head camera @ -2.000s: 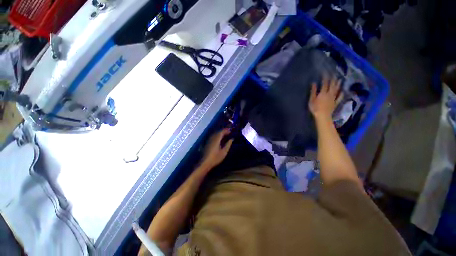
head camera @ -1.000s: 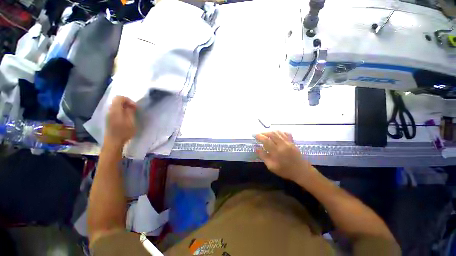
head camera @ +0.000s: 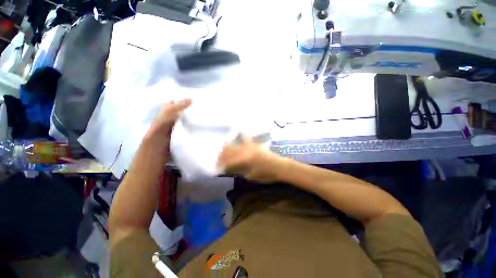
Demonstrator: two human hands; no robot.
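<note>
A light garment panel (head camera: 204, 117) is blurred by motion in front of me, over the right side of the stack of panels (head camera: 144, 40). A dark grey strip (head camera: 208, 60) shows at its top. My left hand (head camera: 173, 113) grips the panel's left side. My right hand (head camera: 245, 157) grips its lower right edge, where a small greyish part shows beside the fingers. The lockstitch machine (head camera: 375, 43) stands to the right with its presser foot (head camera: 330, 87) over the white table; no cloth lies under it.
A phone (head camera: 392, 107), black scissors (head camera: 425, 106) and a purple-and-white item (head camera: 462, 121) lie at right. The table-edge ruler (head camera: 337, 149) runs along the front. Grey cloth (head camera: 81, 76) and a plastic bottle (head camera: 41, 152) are at far left.
My hands have moved from the dark cloth in the blue bin to the table's left part. My left hand has moved right from the stack, and both hands have taken hold of a panel.
</note>
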